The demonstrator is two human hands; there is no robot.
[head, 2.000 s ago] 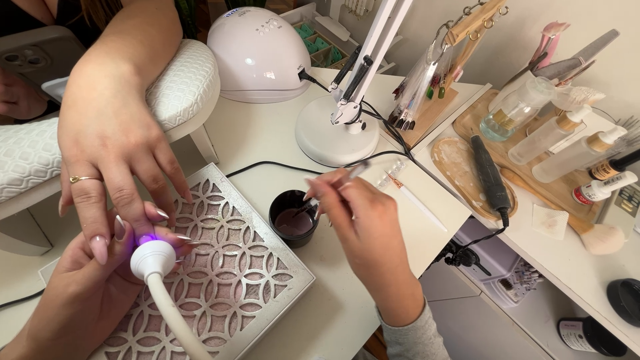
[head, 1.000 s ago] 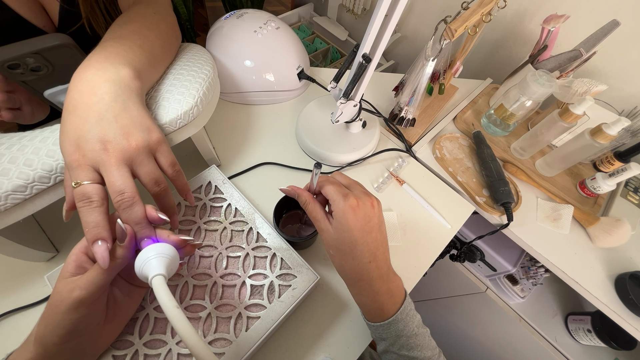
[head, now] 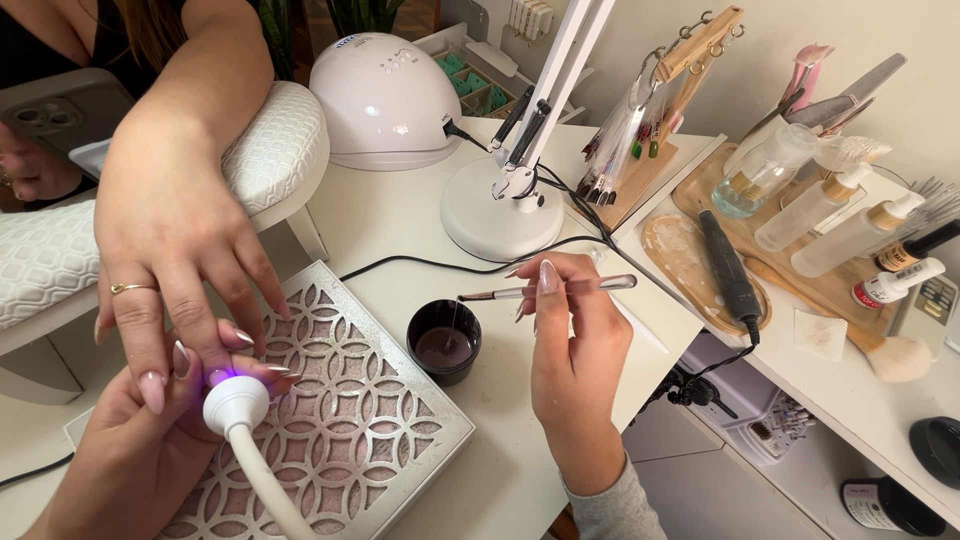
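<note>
My left hand [head: 161, 427] holds a finger of another person's hand [head: 176, 262], which wears a thin gold ring. A small white gooseneck curing lamp [head: 235, 405] casts purple light on that finger's nail. In my right hand [head: 574, 330] is a slim nail brush [head: 525, 291], held nearly level, its bristle tip over a black jar [head: 444, 341] of dark gel. A thin strand of gel hangs from the tip into the jar. Beneath the left side lies a nail dust collector [head: 360, 420] with a patterned silver grille.
A padded white armrest [head: 281, 150] supports the other person's forearm. Behind stand a dome nail lamp [head: 382, 105] and a desk lamp base [head: 499, 214]. A black cable [head: 420, 260] crosses the table. At right are an electric nail file [head: 727, 270], pump bottles [head: 810, 206] and a fluffy brush [head: 900, 356].
My right hand has raised the brush out of the black jar, where its tip was one second ago, and turned it from upright to nearly level. My left hand keeps its hold.
</note>
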